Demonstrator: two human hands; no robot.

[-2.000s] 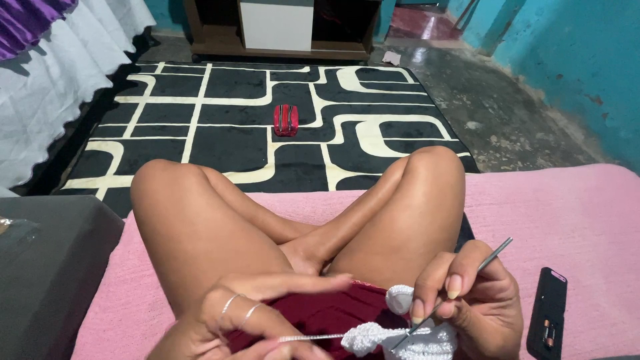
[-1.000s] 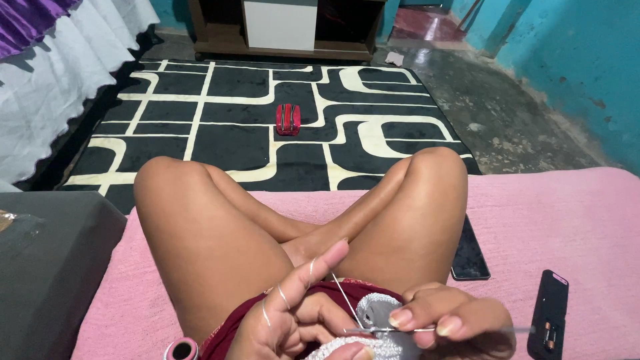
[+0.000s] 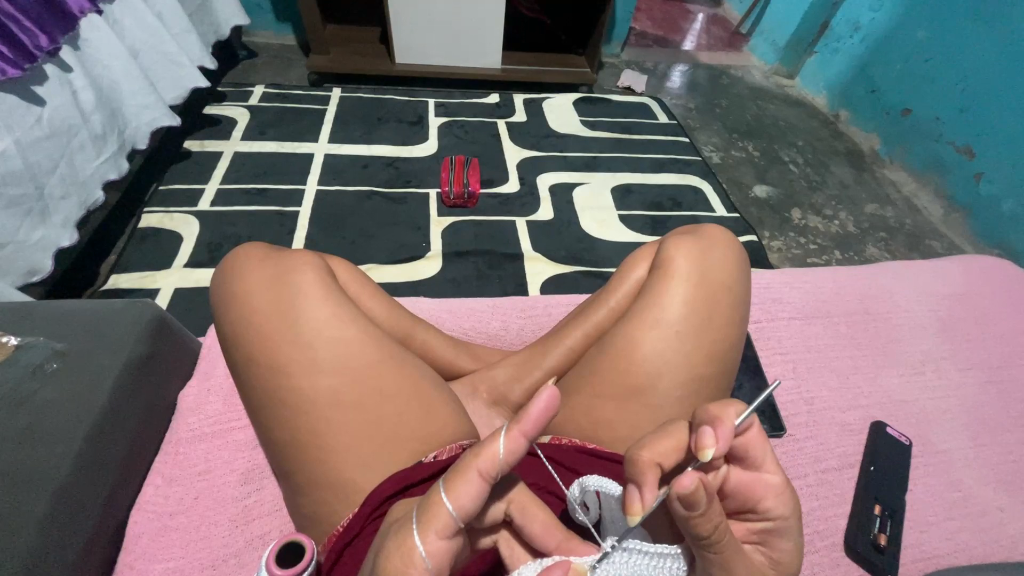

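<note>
White crochet work [image 3: 644, 558] lies low over my lap, pinched at its edge by my left hand [image 3: 472, 512]. White yarn [image 3: 562, 478] winds around that hand's raised index finger and runs down to the stitches. Between thumb and fingers my right hand [image 3: 720, 488] holds a metal crochet hook [image 3: 756, 404], tilted, its lower end at the work's edge. A curled part of the piece [image 3: 592, 496] stands up between the hands. The pink-rimmed yarn spool [image 3: 290, 554] is beside my left hand at the bottom edge, partly cut off.
Right of my leg, on the pink cover [image 3: 944, 352], lies a black case [image 3: 878, 496] with small items in it. A dark flat device [image 3: 764, 392] is partly under my knee. A red zippered pouch [image 3: 460, 182] rests on the patterned rug [image 3: 376, 208]. A grey block [image 3: 80, 416] stands at left.
The hook, lying nearly level one second ago, now slants upward to the right. My left index finger has moved right. The spool came into view after the oldest frame.
</note>
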